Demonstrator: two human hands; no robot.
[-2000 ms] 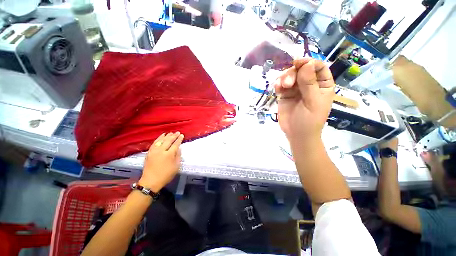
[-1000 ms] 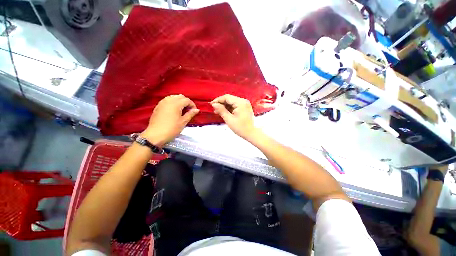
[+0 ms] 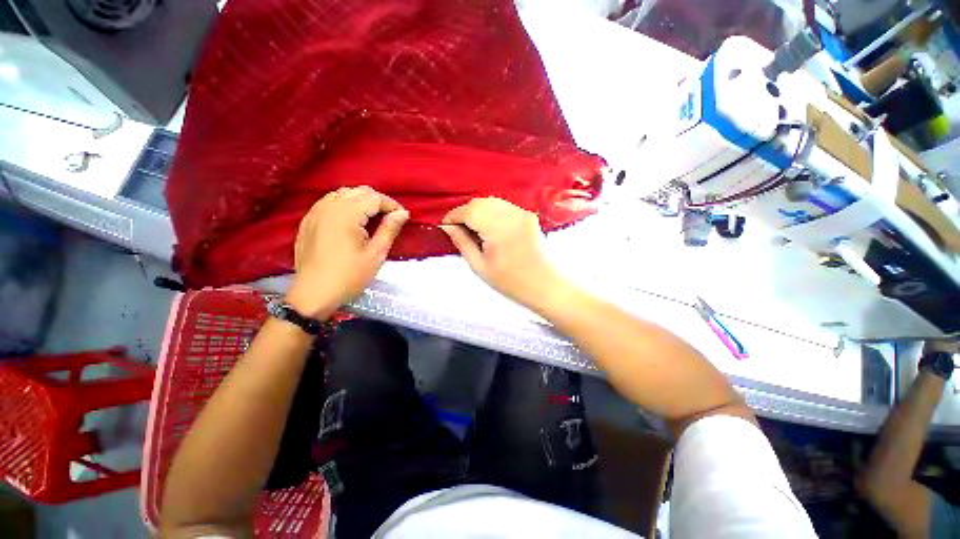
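A dark-red patterned garment piece (image 3: 368, 74) lies spread on the white table, with a brighter red band (image 3: 453, 168) along its near edge. My left hand (image 3: 347, 237) rests at this edge, thumb and forefinger pinched together. My right hand (image 3: 500, 240) is a little to the right, fingertips also pinched. A gap lies between the two hands. Something tiny and thin, perhaps a thread or needle, shows at the fingertips; it is too small to tell. Pink and blue snips (image 3: 722, 331) lie on the table to the right of my right forearm.
A white sewing machine (image 3: 737, 111) with a blue stripe stands at the right. A grey machine (image 3: 126, 53) is at the upper left. A pinkish-red basket (image 3: 168, 421) is beside my legs, and a red stool (image 3: 42, 421) is at far left. Another person's forearm (image 3: 905, 442) shows at lower right.
My right hand came down from its raised position to the near edge beside my left hand, which moved from flat to pinching. The view has tilted and moved closer to the cloth.
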